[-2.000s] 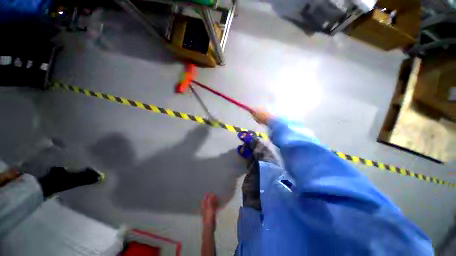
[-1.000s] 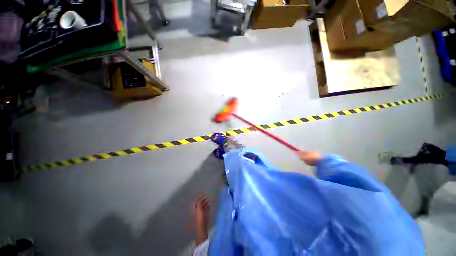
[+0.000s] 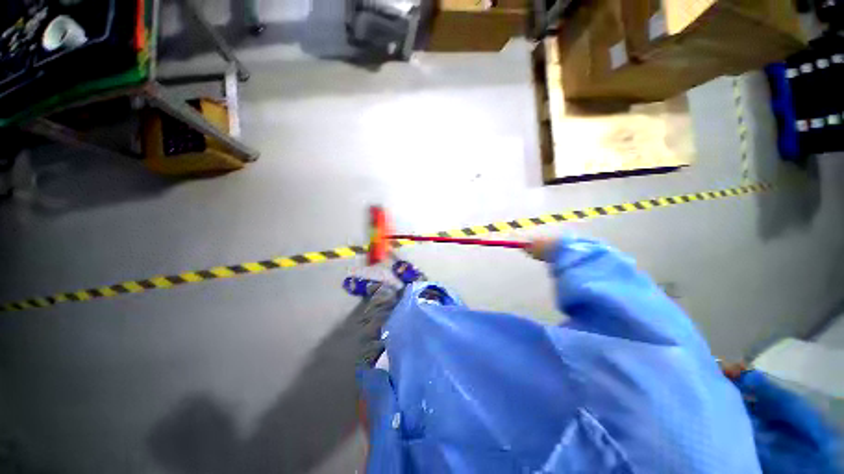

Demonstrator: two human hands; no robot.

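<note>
My right hand [image 3: 542,248], in a blue sleeve, is closed around the end of the thin red broom handle [image 3: 463,241]. The handle runs left, nearly level in the picture, to the small red-orange broom head [image 3: 378,236] with a yellow-green patch. The head is slightly blurred and lies over the striped tape, just ahead of my blue shoes. Of my left arm only a thin strip of skin shows at the left edge of my smock; the fingers cannot be made out.
Yellow-black floor tape [image 3: 518,223] crosses the floor. A wooden pallet [image 3: 629,143] bears brown cartons [image 3: 685,56]. A metal-legged stand [image 3: 199,120] with an open box [image 3: 190,148] is upper left. Black totes [image 3: 819,93] stand upper right. Another person's blue sleeve [image 3: 787,417] is lower right.
The view has shifted right. The broom head has moved back over the tape toward my shoes, and the handle now lies nearly level. My left hand has dropped mostly out of sight.
</note>
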